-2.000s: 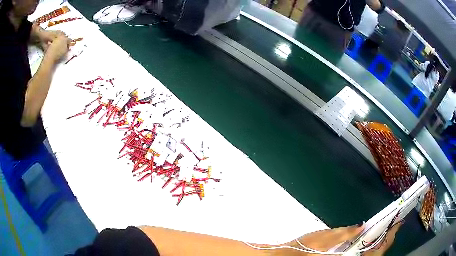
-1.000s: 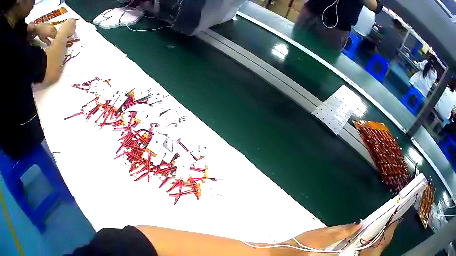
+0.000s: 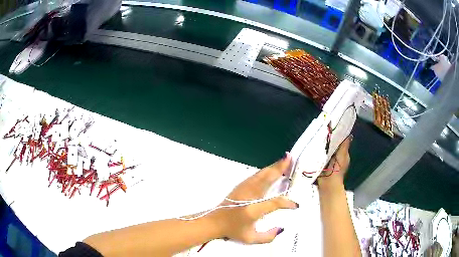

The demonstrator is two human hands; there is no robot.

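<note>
A white panel, seen at a steep slant, is held up right of centre. It may be a stack of more than one. Dark red and black harness wires run over its right face. My left hand is at its lower left end, which lies between the hand's spread fingers. My right hand grips its right edge, with the fingers partly hidden behind it. Thin white lead wires trail from the panel over my left hand and wrist.
Piled red-leaded parts lie on the white-covered bench at left. More parts lie at lower right. The green belt crosses behind, with a perforated plate and orange strips. A grey post slants at right.
The view has turned right, so the bench pile and belt shift left and the neighbouring worker is out of view. The panel shows nearer the centre, and my right forearm now shows.
</note>
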